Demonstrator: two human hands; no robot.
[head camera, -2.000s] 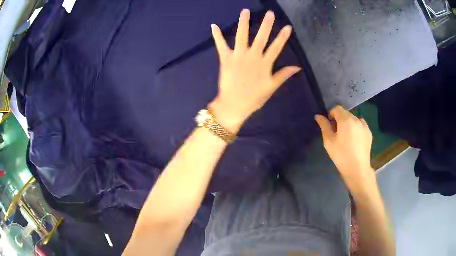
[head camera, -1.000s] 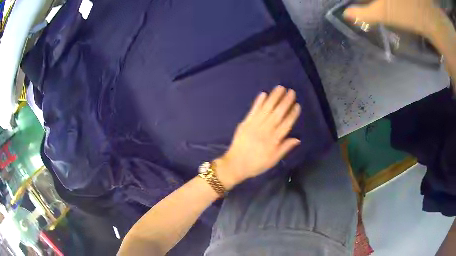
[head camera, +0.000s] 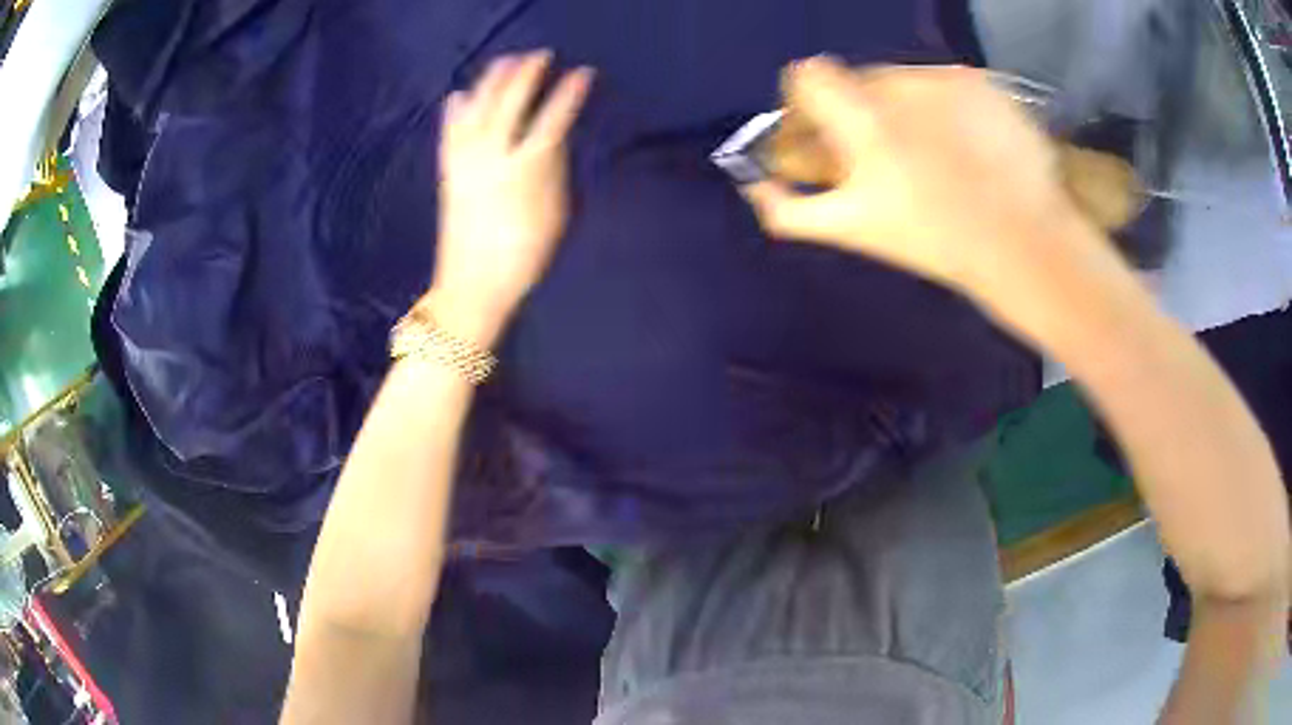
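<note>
A dark navy garment (head camera: 624, 312) lies over the pressing table, its shinier lining rumpled at the left. My left hand (head camera: 503, 184) lies on the cloth with fingers spread, holding nothing. My right hand (head camera: 907, 163) is closed around the wooden handle of the steam iron (head camera: 744, 146). The iron's silver pointed tip shows left of my fingers, over the garment. The rest of the iron is mostly hidden behind my hand and forearm. The image is blurred here.
The grey table surface (head camera: 1233, 255) shows at the right. Dark garments (head camera: 1261, 383) hang beyond it. Green floor (head camera: 1056, 453) with a yellow line lies below. A metal-framed trolley (head camera: 71, 496) stands at the left edge. My grey-clad lap is against the garment's near edge.
My right hand has brought the iron from the table's right end leftward over the garment. My left hand has moved left and farther up the cloth. The dark slit seen before is now mostly hidden.
</note>
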